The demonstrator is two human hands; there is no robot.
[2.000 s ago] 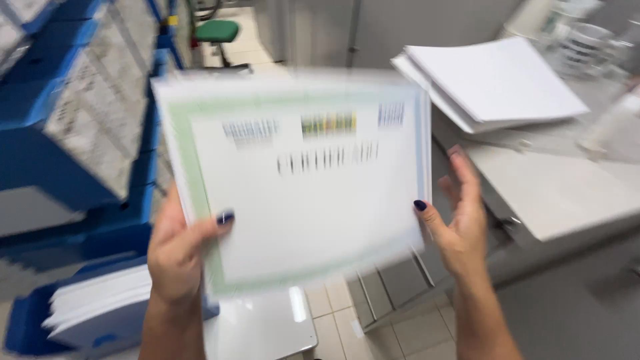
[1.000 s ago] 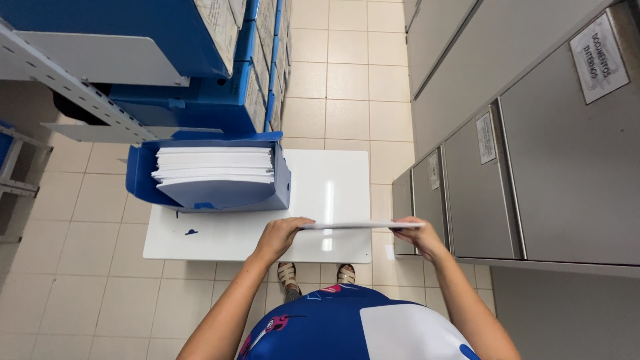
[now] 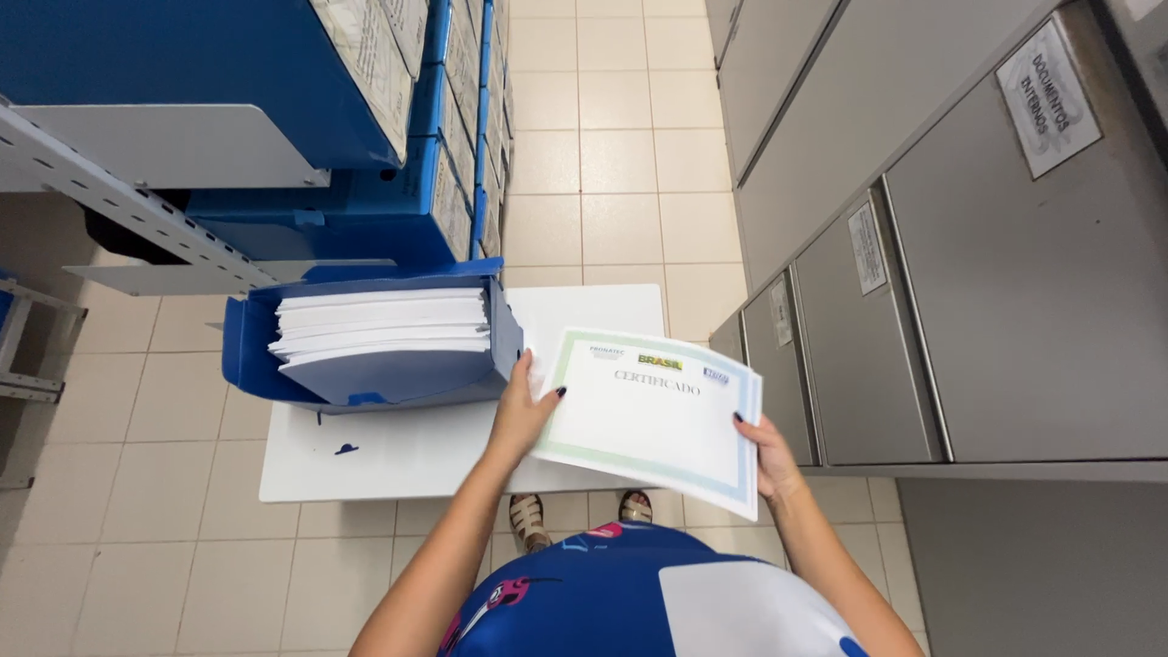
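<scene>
Both my hands hold a small stack of certificate sheets with a green and blue border and printed heading, face up above the white table's front edge. My left hand grips the stack's left side, thumb on top. At its right edge my right hand holds on, thumb on the face and fingers beneath. Left of my left hand, an open blue file box lies on the white table, filled with white papers. A small dark blue plastic piece lies in front of the box.
Blue file boxes with labelled ends fill a white metal shelf at the upper left. Grey metal filing cabinets with label cards stand along the right. Pale floor tiles run between them. My sandalled feet are below the table's front edge.
The stack was held edge-on a second ago; now its printed face is tilted up into view. Two seconds ago it was held up near a counter bearing white papers. The view has swung downward since then.
</scene>
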